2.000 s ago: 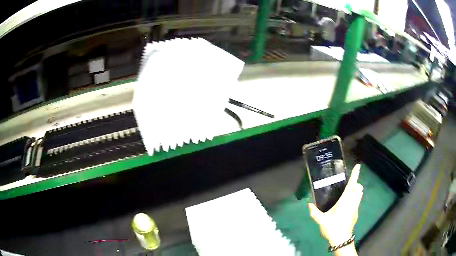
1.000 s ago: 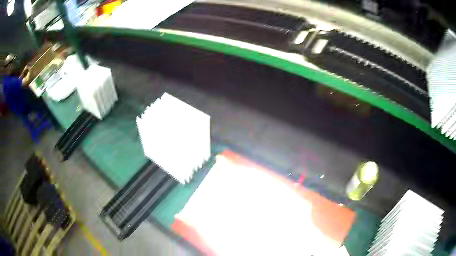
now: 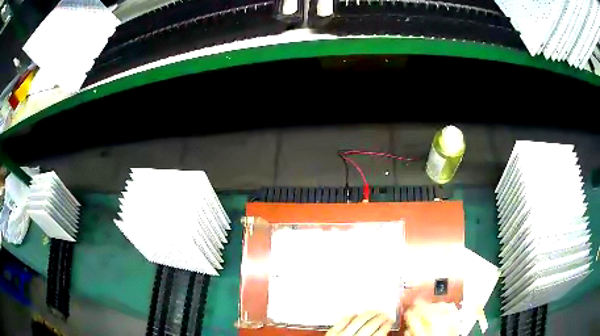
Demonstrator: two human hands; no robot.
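Observation:
The orange-red test fixture [image 3: 431,226] lies on the green mat in front of me. A lit LED board [image 3: 335,272] glares white in its middle, and the clear cover [image 3: 256,272] lies over it. My left hand [image 3: 362,324] is at the board's front edge, fingers side by side, cut off by the picture's bottom. My right hand [image 3: 431,318] is just right of it, below the black fixture switch [image 3: 441,286], washed out by glare; its grip cannot be told. A white card [image 3: 482,279] sticks out under the fixture's right edge.
Board stacks stand in black racks at left [image 3: 171,220], far left [image 3: 54,205] and right [image 3: 543,226]. A yellow-green bottle [image 3: 445,156] and red and black test leads [image 3: 364,176] are behind the fixture. The green-edged shelf [image 3: 296,52] spans overhead, with more boards on it.
The view has swung left, then back to centre on the fixture. The phone seen earlier in a hand is out of view. Both hands now show at the fixture's front.

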